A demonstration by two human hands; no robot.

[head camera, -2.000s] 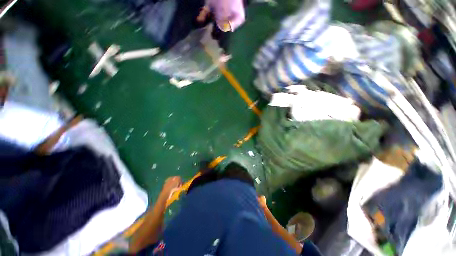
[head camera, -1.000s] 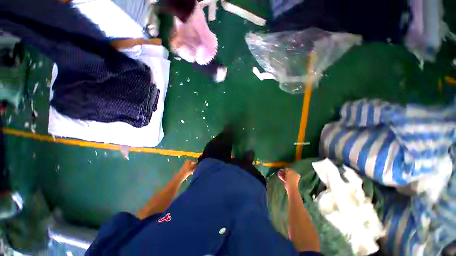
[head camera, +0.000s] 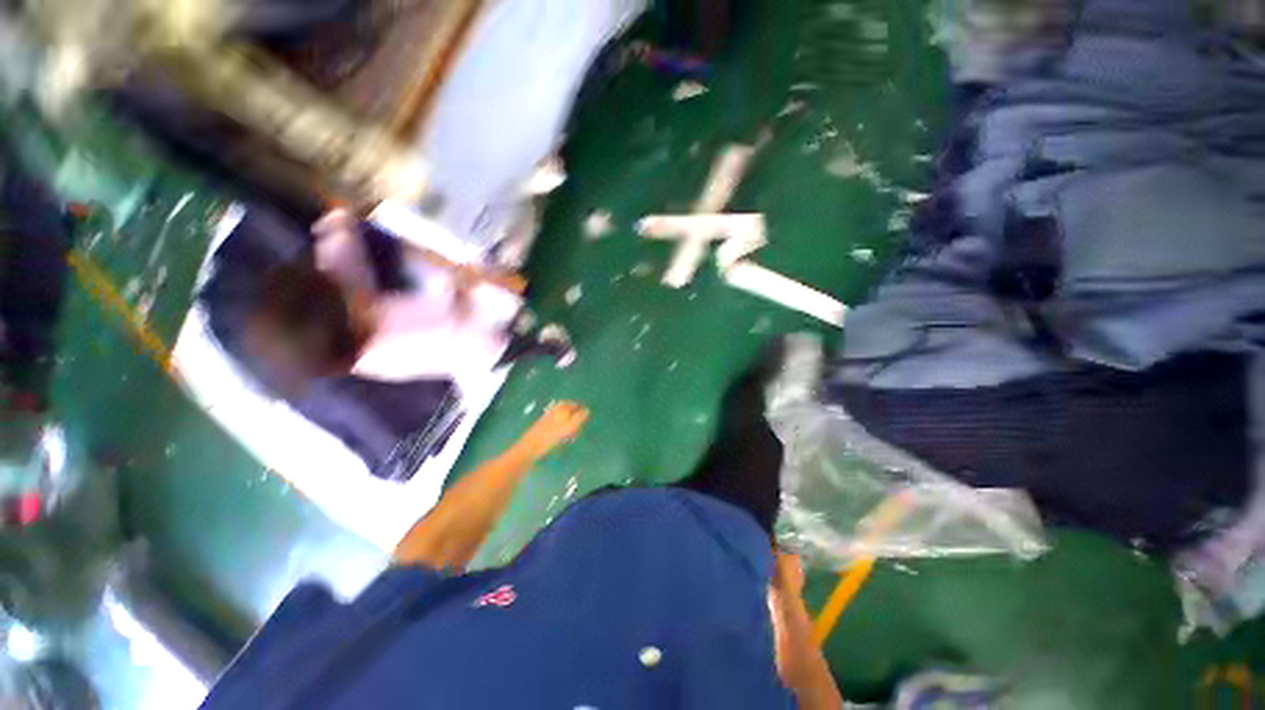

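My left hand (head camera: 562, 423) is small and blurred over the green floor, left of my body. Nothing shows in it, but its fingers are unclear. My right hand (head camera: 787, 572) is mostly hidden at my right side; only the forearm shows well. A crumpled clear plastic sheet (head camera: 902, 506) lies on the floor just ahead of my right side. A blue-grey fabric heap (head camera: 1110, 208) lies beyond it, with dark cloth (head camera: 1082, 437) along its near edge. Neither hand visibly touches them.
A person in pink (head camera: 430, 326) leans over the navy fabric lay (head camera: 402, 423) on a white-edged table (head camera: 326, 486) at left. White strips (head camera: 701, 229) and scraps lie on the floor ahead. A yellow floor line (head camera: 844, 596) runs near my right arm.
The view has turned right and moved forward. The plastic sheet and fabric heap are nearer, and the green sack and striped bag have left the view. The person in pink now leans over the lay.
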